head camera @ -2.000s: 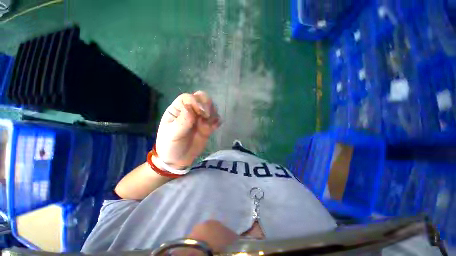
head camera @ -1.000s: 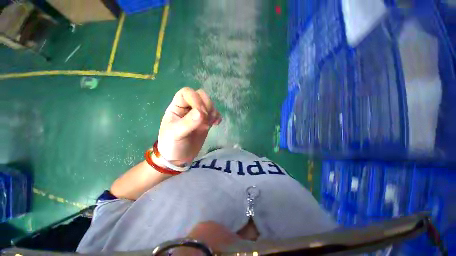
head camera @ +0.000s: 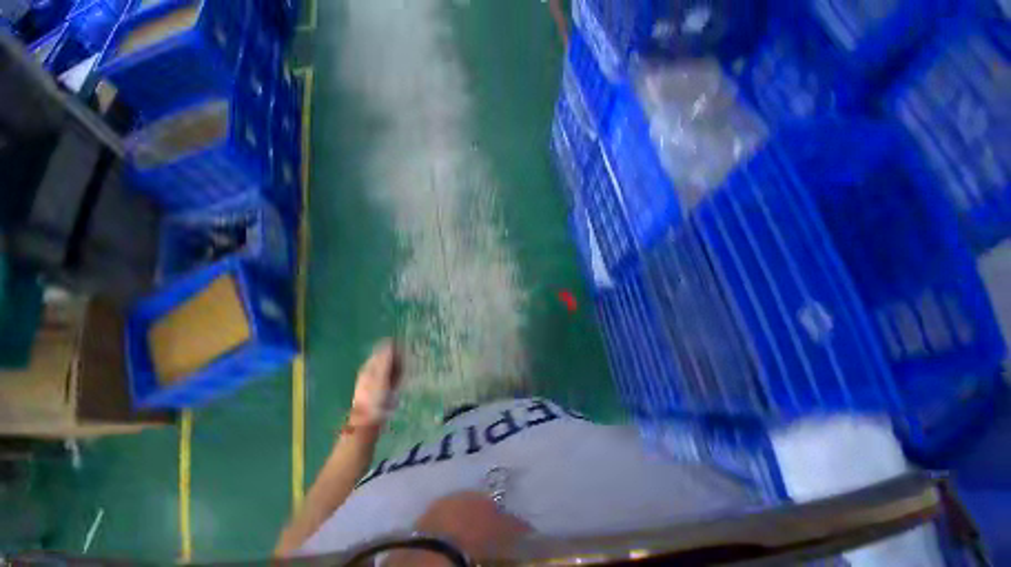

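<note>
My left hand [head camera: 379, 379] hangs low beside my body, over the green floor. It is small and blurred, and nothing shows in it; its finger shape is unclear. My right hand is out of the picture. To the left, a blue crate [head camera: 216, 385] has a flat tan sheet inside. To the right, a tall stack of blue ribbed crates [head camera: 765, 299] stands close beside me. No hand touches a crate.
A green floor aisle [head camera: 443, 222] with a pale glare runs ahead between the crates. Yellow lines [head camera: 299, 255] edge its left side. More blue crates [head camera: 183, 183] stand at upper left, by a tan box [head camera: 105, 360]. A small red spot [head camera: 568, 300] lies on the floor.
My left hand has dropped from its raised, bent position in front of me to low at my side. The view has moved along, with crates now close on both sides.
</note>
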